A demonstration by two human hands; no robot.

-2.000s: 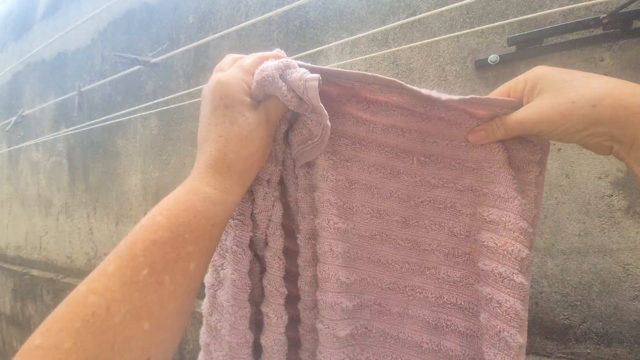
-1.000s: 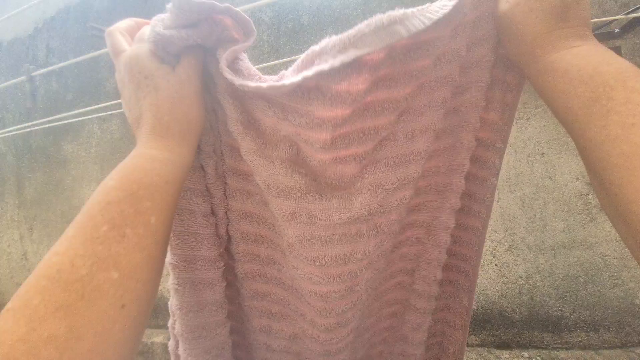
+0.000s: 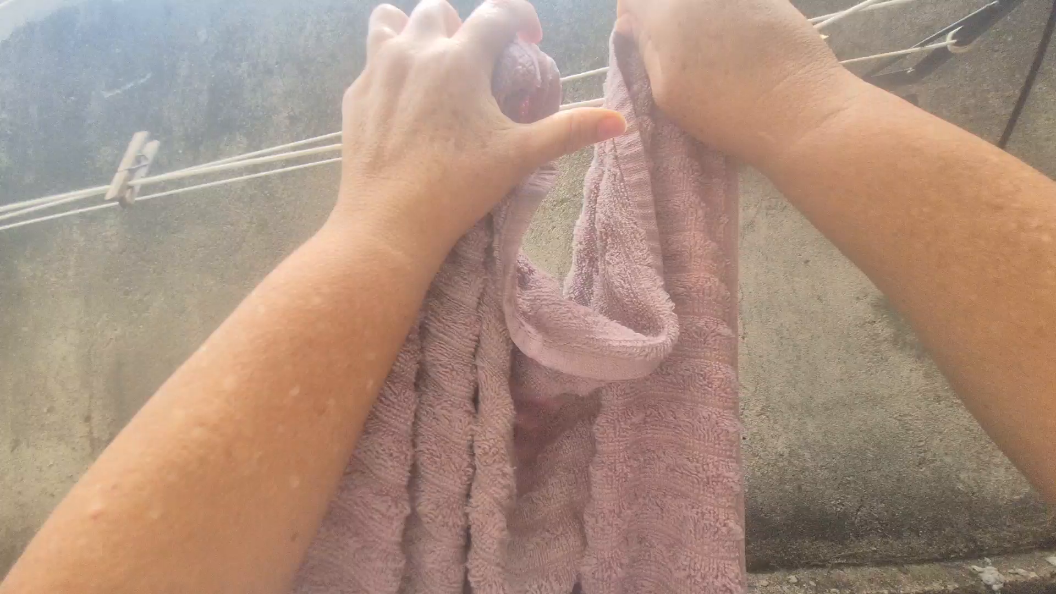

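Note:
A pink ribbed terry towel (image 3: 660, 462) hangs in lengthwise folds from both hands. At upper centre, my left hand (image 3: 437, 115) grips its bunched top edge, with the thumb stretched out toward the right. My right hand (image 3: 726, 74) holds the other part of the top edge close by; most of its fingers are hidden or cut off by the frame. Between the hands the hem sags in a deep loop. The towel's lower end runs out of view.
White clotheslines (image 3: 247, 161) cross behind the towel, with a wooden clothespin (image 3: 132, 169) on them at left. A dark metal bracket (image 3: 949, 49) holds line at upper right. Behind stands a weathered concrete wall (image 3: 866, 371), with a rough ledge (image 3: 907, 576) low at right.
My hands have come close together from wide apart, and the towel, spread between them before, now hangs narrow with its top edge sagging in a loop.

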